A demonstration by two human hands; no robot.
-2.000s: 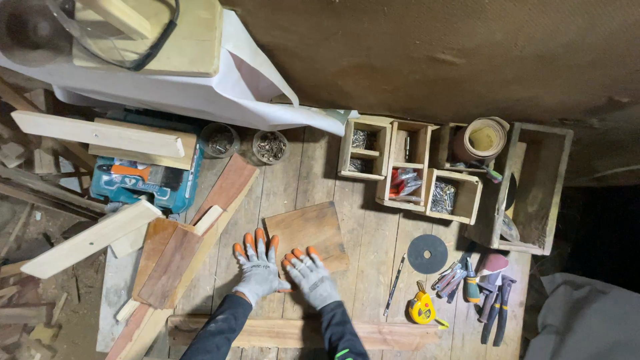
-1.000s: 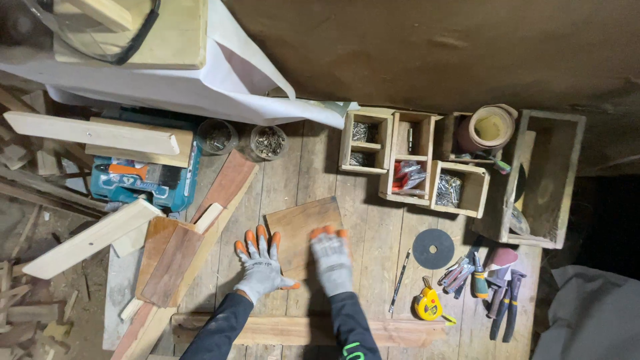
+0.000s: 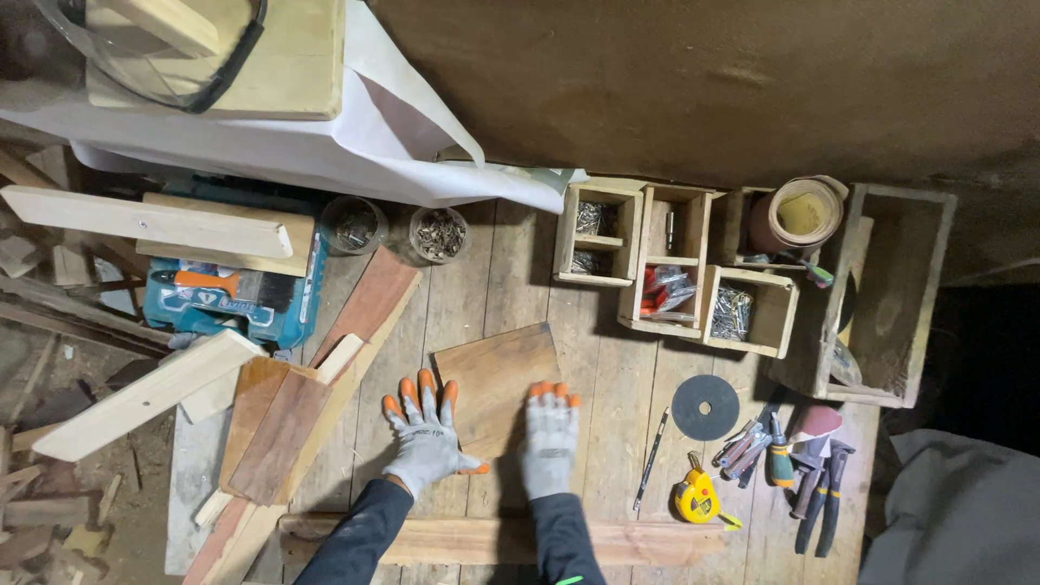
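Note:
A flat brown wooden board [image 3: 496, 390] lies at a slant on the plank table. My left hand [image 3: 426, 443], in a grey work glove with orange fingertips, rests with spread fingers at the board's left edge, the thumb near its lower corner. At the right edge of the board lies my right hand [image 3: 552, 439], gloved alike, its fingers together and laid flat over that edge. Neither hand is closed around anything. A long reddish wooden strip [image 3: 487, 540] runs across the table under my forearms.
Right of my hands are a pencil [image 3: 652, 459], a yellow tape measure [image 3: 697, 497], a black abrasive disc [image 3: 705, 407] and pliers [image 3: 825, 500]. Wooden boxes [image 3: 673, 329] with screws stand behind. Wood pieces [image 3: 280, 439] and a teal case [image 3: 236, 301] with a paintbrush [image 3: 227, 286] are at left.
My right hand has moved from the board's lower part to its right edge, and its fingers have come together. My left hand has stayed about where it was.

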